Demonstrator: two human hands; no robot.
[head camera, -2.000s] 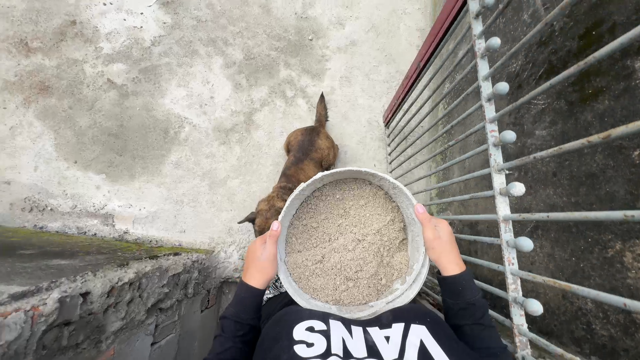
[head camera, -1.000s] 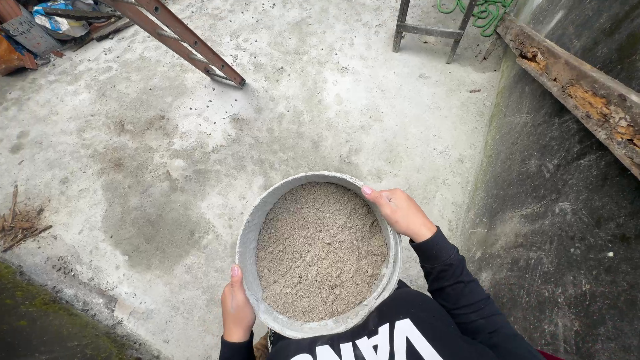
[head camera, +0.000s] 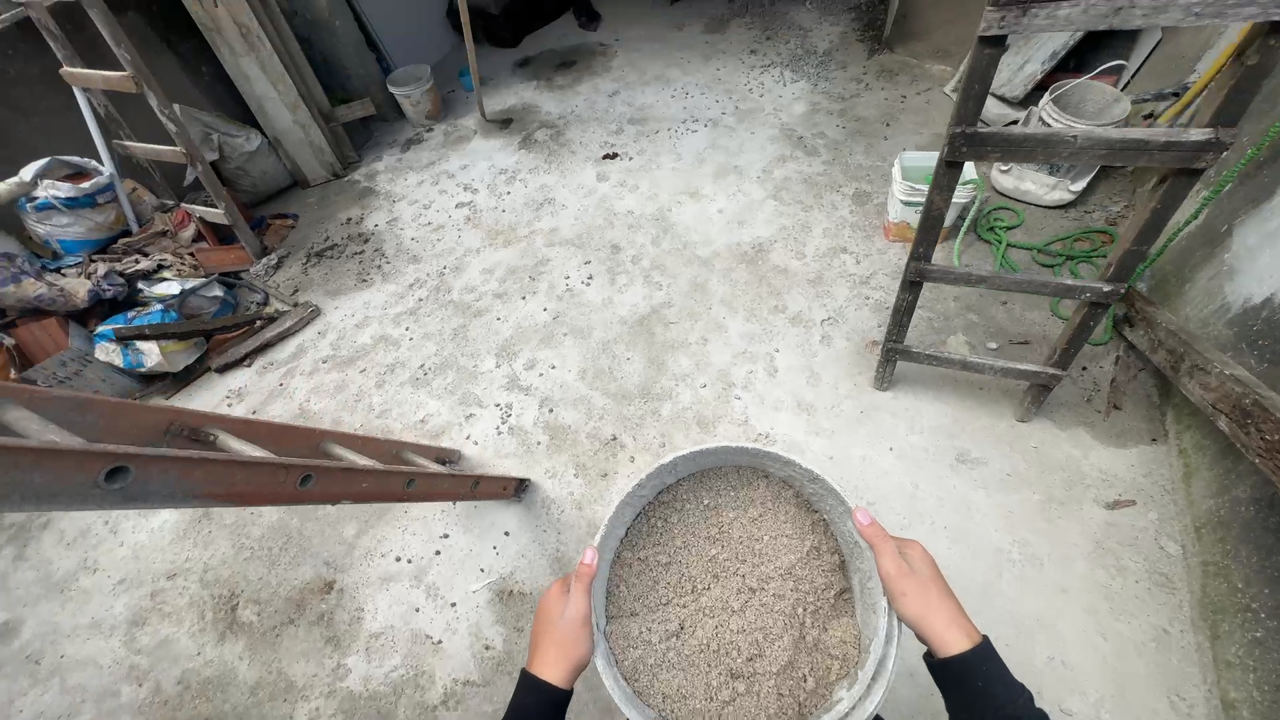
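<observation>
A round bucket (head camera: 880, 640), its rim crusted with grey, is held between my two hands at the bottom centre. Coarse grey-brown sand (head camera: 735, 590) fills it almost to the rim. My left hand (head camera: 566, 620) grips the left side, thumb up against the wall. On the right side, my right hand (head camera: 915, 580) holds the rim with its thumb on the edge. The fingers under the bucket are hidden from view.
A rusty red-brown ladder (head camera: 250, 470) juts in from the left. A dark wooden ladder (head camera: 1040, 280) stands at right beside a white bucket (head camera: 925, 195) and green rope (head camera: 1070, 245). Sacks and debris (head camera: 170, 310) lie at left. A weathered plank (head camera: 1210, 385) leans by the right wall.
The view has swung across the yard, away from the metal railing and the brown dog seen two seconds ago. Both hands have stayed on the bucket of sand.
</observation>
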